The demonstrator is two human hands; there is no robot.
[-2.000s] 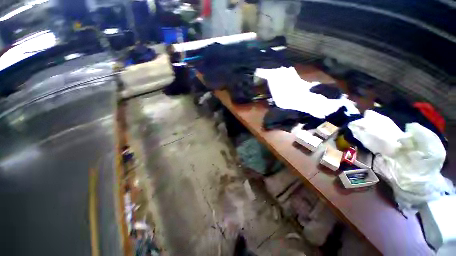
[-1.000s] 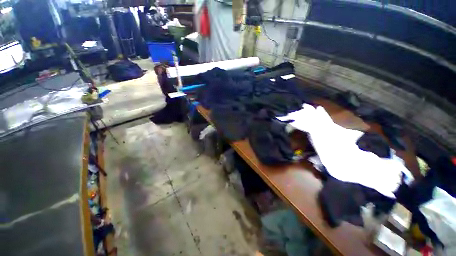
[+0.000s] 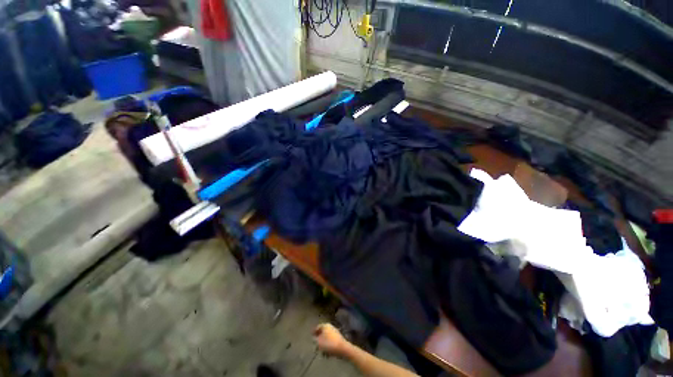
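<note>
My right hand shows small at the bottom centre, over the floor beside the brown table's edge. Its fingers look curled in, and nothing shows in it. My left hand is out of the picture. A large crumpled heap of navy and black fabric covers much of the brown-topped side table and hangs over its near edge. Crumpled white fabric lies on the table to the right. A long white roll and a blue roll lie at the table's far left end.
Concrete floor runs along the table's left side. A big pale roll lies at the left. A blue bin and a dark bundle stand behind it. A yellow control box hangs by the back wall.
The view has swung and moved closer to the fabric heap and rolls. The grey cutting table and small boxes have left view. My right hand has come into view.
</note>
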